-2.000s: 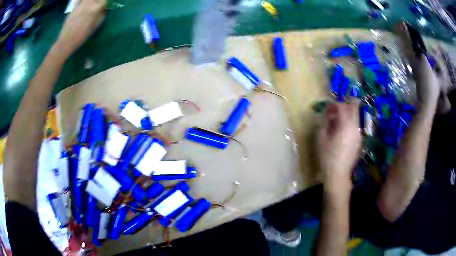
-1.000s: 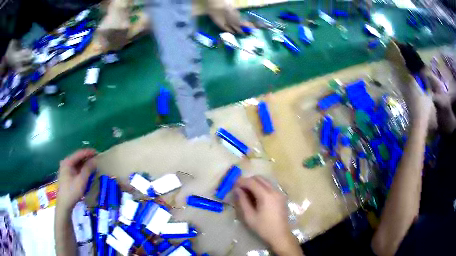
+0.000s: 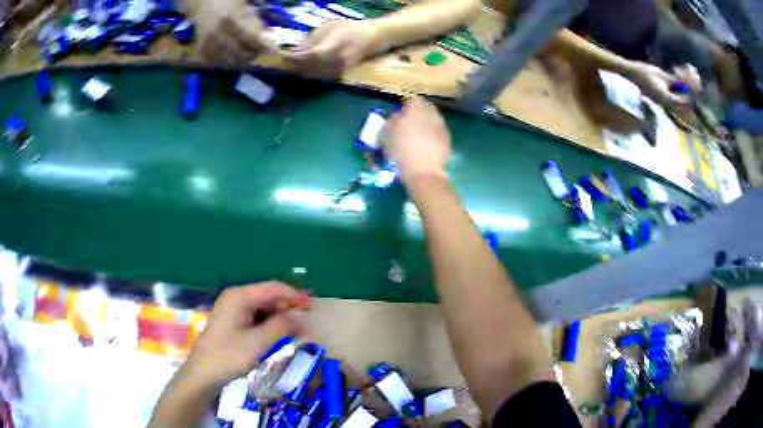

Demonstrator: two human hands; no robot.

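Note:
My left hand (image 3: 238, 330) is over the near heap of blue battery cells (image 3: 333, 389), many with white pads. Its fingers are curled, with a small red bit at the fingertips; whether it grips anything is unclear. My right hand (image 3: 418, 142) reaches out over the green belt. Its fingertips are against a blue cell with a white pad (image 3: 372, 129); blur hides whether they grip it. A bright blue-white glow (image 3: 381, 176) shows just below that cell, among thin dark pieces.
The green belt (image 3: 209, 226) crosses the view with scattered cells, clustered at right. Grey metal posts (image 3: 652, 251) stand at right and top. Other people's hands (image 3: 339, 42) work across the belt beside heaped cells. Another person's heap (image 3: 657, 359) lies at lower right.
The view has shifted toward the belt. My right hand has moved from the cells on the cardboard to a cell over the belt. My left hand stays by the near heap.

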